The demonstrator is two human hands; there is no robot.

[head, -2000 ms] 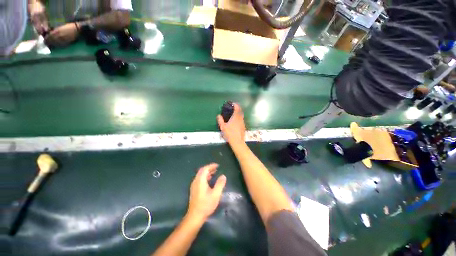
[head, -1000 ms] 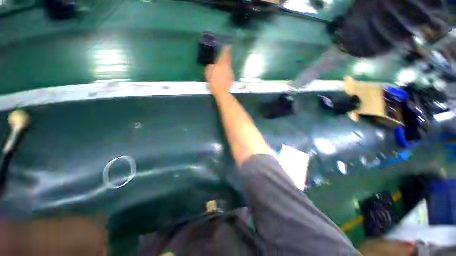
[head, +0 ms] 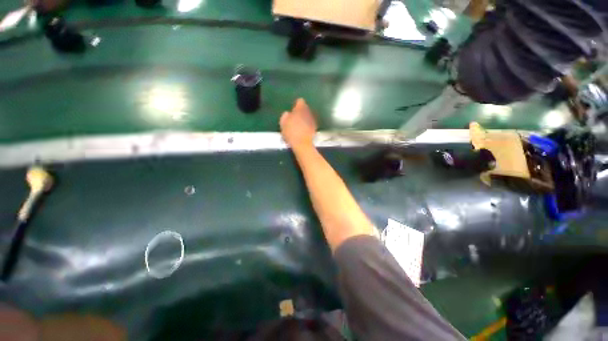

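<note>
A black cylindrical housing [head: 248, 94] stands upright on the green conveyor belt, with something pale and blurred at its top. My right hand [head: 300, 125] is over the pale rail, right of the housing and apart from it. Its fingers are partly curled, with a gap between the fingertips, and no object shows in it. A blurred skin-coloured patch at the bottom left edge seems to be my left hand or arm [head: 67, 328]; it is cut off, so its fingers are hidden.
On the bench mat are a mallet [head: 32, 194], a white ring [head: 165, 254], a tiny washer [head: 190, 190], a paper sheet [head: 404, 250] and black units [head: 385, 166]. A torn carton [head: 501, 154] and blue bin are right. A black duct [head: 527, 56] hangs upper right.
My right hand held a dark unit at the rail, then let it go; the housing now stands on the belt, farther left. My left hand has dropped from mid-bench to the lower left edge.
</note>
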